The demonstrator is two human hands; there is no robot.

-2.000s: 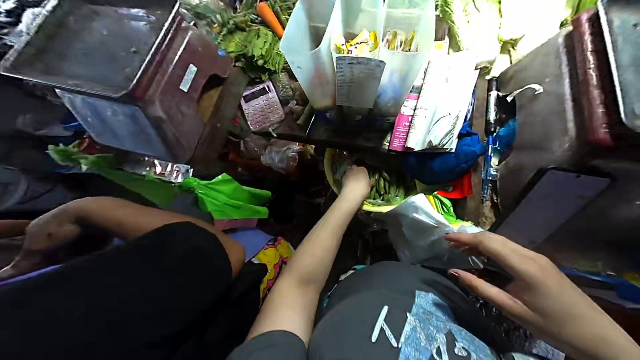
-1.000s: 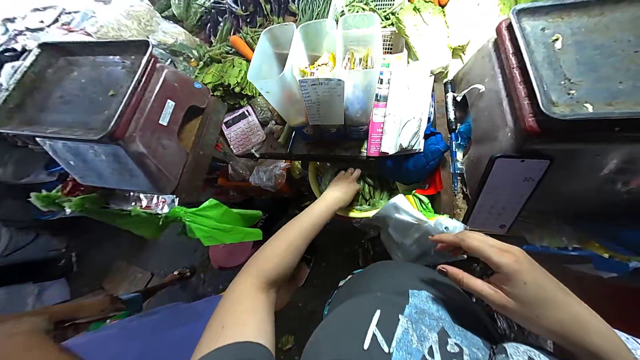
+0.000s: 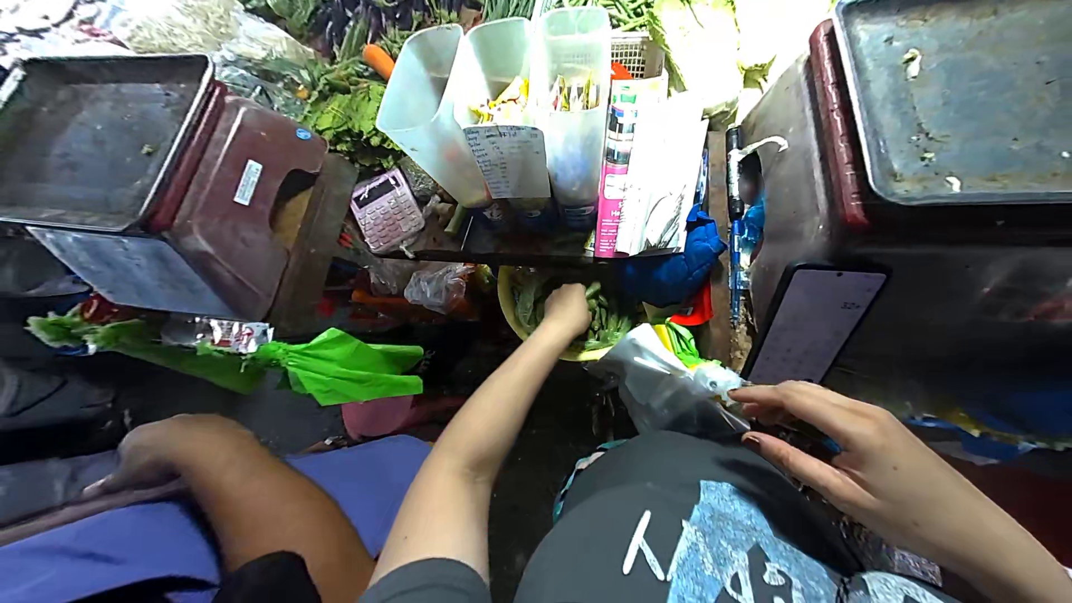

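Note:
My left hand (image 3: 569, 311) reaches into a yellow basin (image 3: 506, 311) under the stall's shelf, among green vegetable pods (image 3: 605, 316). Its fingers are bent down into the pods, and whether they grip any is hidden. My right hand (image 3: 825, 435) is at the right with thumb and fingertips at the edge of a clear plastic bag (image 3: 657, 381); how firmly it holds the bag cannot be told. The bag hangs just right of the basin, beside a green and yellow wrapper (image 3: 682, 342).
Plastic holders (image 3: 502, 92) with a handwritten note stand on the shelf near a pink calculator (image 3: 388, 209). Weighing scales flank both sides, left (image 3: 251, 197) and right (image 3: 783, 201). A phone (image 3: 816, 322) leans at the right one. Another person's arm (image 3: 251, 486) is at lower left.
The other person's arm and dark sleeve have shifted at the left, uncovering more of the purple cloth. My left hand stays in the basin, and my right hand stays by the bag.

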